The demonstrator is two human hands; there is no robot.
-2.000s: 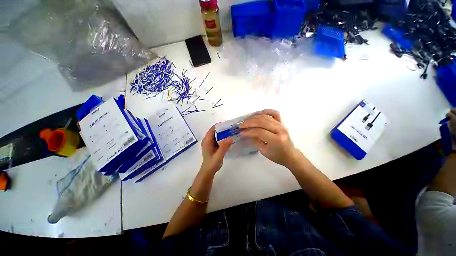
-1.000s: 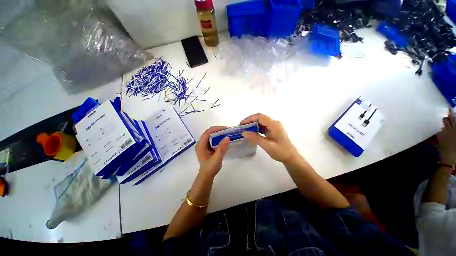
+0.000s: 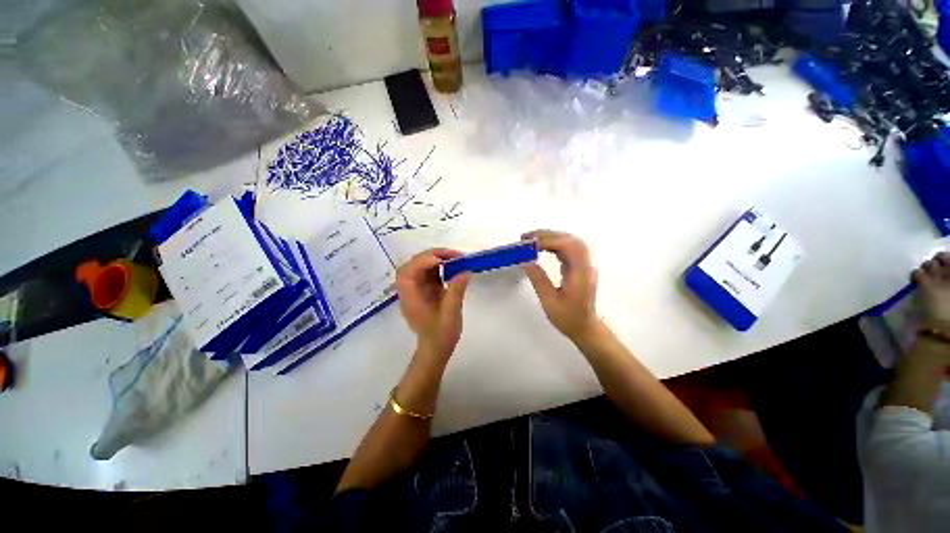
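A retail box (image 3: 490,260) is held on edge, its narrow blue end facing up towards me, above the table's middle. My left hand (image 3: 432,299) grips its left end, thumb on the near side. My right hand (image 3: 566,283) grips its right end between thumb and fingers. The box's printed faces are hardly visible from this angle. Another retail box (image 3: 746,269) with a cable picture lies at the right. Finished boxes (image 3: 224,273) lean in a fanned stack at the left, printed backs up.
Blue and white slivers (image 3: 331,158) lie near a black phone (image 3: 413,102) and a bottle (image 3: 442,52). Clear plastic pieces (image 3: 552,117) lie at back centre, black cables (image 3: 885,73) at back right. A cloth or glove (image 3: 156,380) lies left. Another person's hand (image 3: 934,286) shows at right.
The held box has turned so its blue end faces up, flat and closed-looking. My right fingers have moved from across its top to its right end. The other person's hand now holds a blue-edged item.
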